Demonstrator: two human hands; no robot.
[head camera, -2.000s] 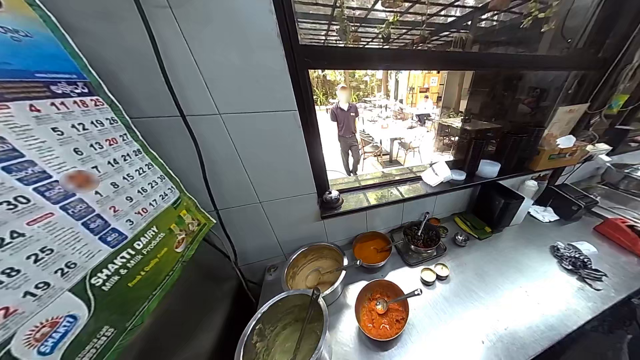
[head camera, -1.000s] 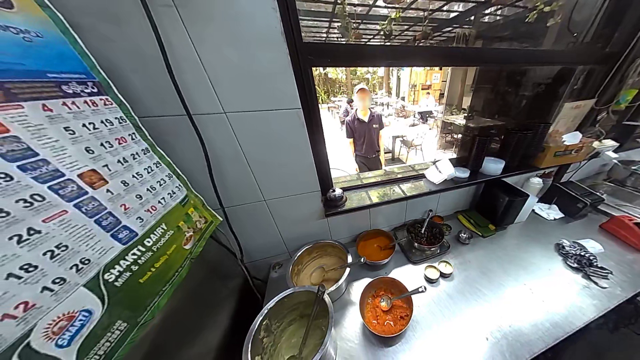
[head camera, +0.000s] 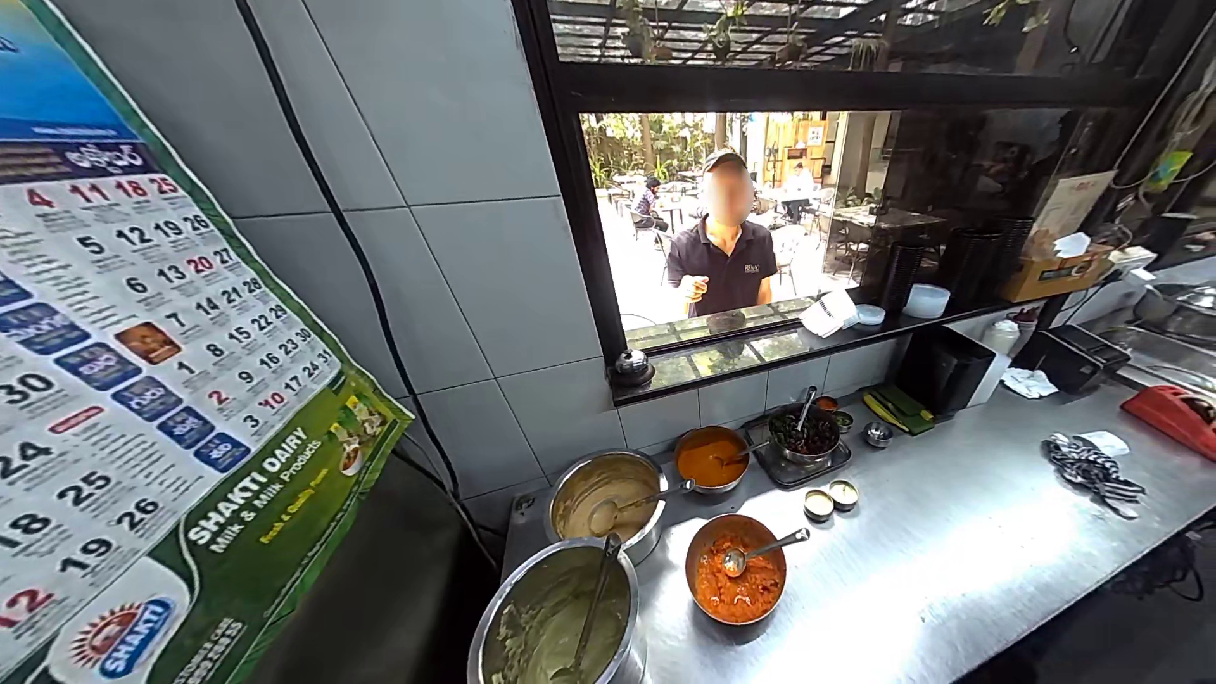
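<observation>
Neither my left hand nor my right hand shows in the view. On the steel counter stand a large metal pot of pale green chutney (head camera: 541, 608) with a ladle, a pot of beige chutney (head camera: 581, 494) with a ladle, and a bowl of orange sauce (head camera: 701, 460). Nearer the front is a steel bowl of red-orange chutney (head camera: 737, 594), a ladle (head camera: 766, 551) resting in it. A small pot of dark food (head camera: 804, 433) with a spoon sits on a black tray (head camera: 781, 467). Two small cups (head camera: 830, 501) stand beside it.
A service bell (head camera: 633, 367) and stacked plastic lids (head camera: 926, 300) sit on the window ledge (head camera: 727, 356). Outside stands a person in a dark shirt and cap (head camera: 724, 256). A striped cloth (head camera: 1094, 470) and a red object (head camera: 1176, 420) lie right. A wall calendar (head camera: 142, 380) hangs left.
The person outside has come closer to the window, and one of that person's hands is now raised in front of the chest. The pots and bowls stand as before.
</observation>
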